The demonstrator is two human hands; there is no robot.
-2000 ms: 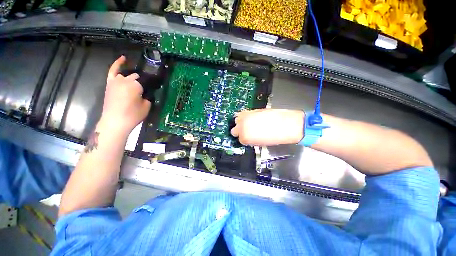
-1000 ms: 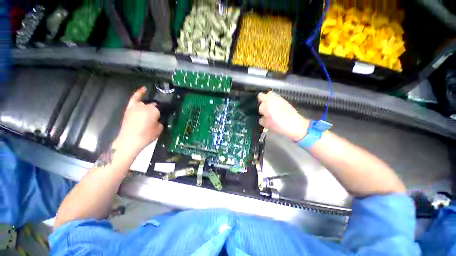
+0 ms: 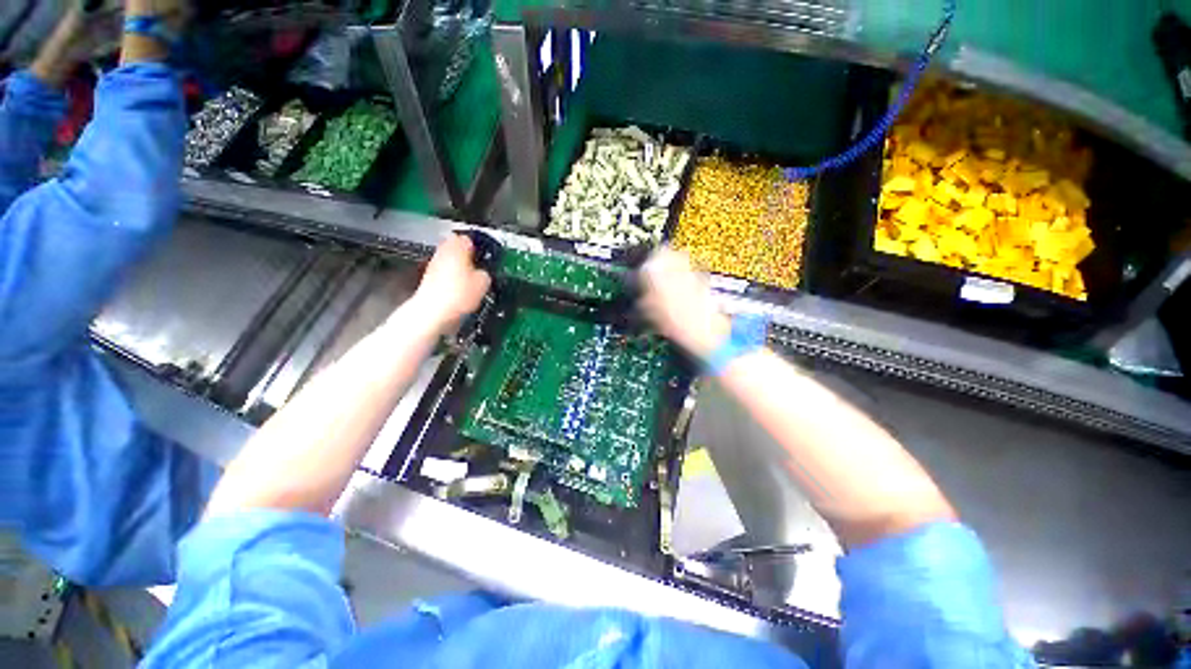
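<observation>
The green circuit board [image 3: 564,408] lies in the black carrier [image 3: 603,525] on the line in front of me. The small green board strip [image 3: 562,273] is along its far edge. My left hand [image 3: 455,281] is at the strip's left end, with black coverings on the fingertips. My right hand [image 3: 677,303] is blurred at the strip's right end, with dark fingertips. Whether either hand grips the strip or carrier cannot be told. Metallic clamps [image 3: 551,512] lie along the carrier's near edge.
Bins of off-white components [image 3: 619,187], gold-yellow components [image 3: 745,220] and yellow blocks [image 3: 982,190] stand behind the rail. A bin of green components [image 3: 348,145] is at the left. Another person's blue sleeve [image 3: 98,196] is at the left. A blue coiled cord [image 3: 888,118] hangs at the upper right.
The view has shifted, showing more of the shelf and another person. My left hand has moved up to the strip's left end. My right hand has moved from the board to the strip's right end.
</observation>
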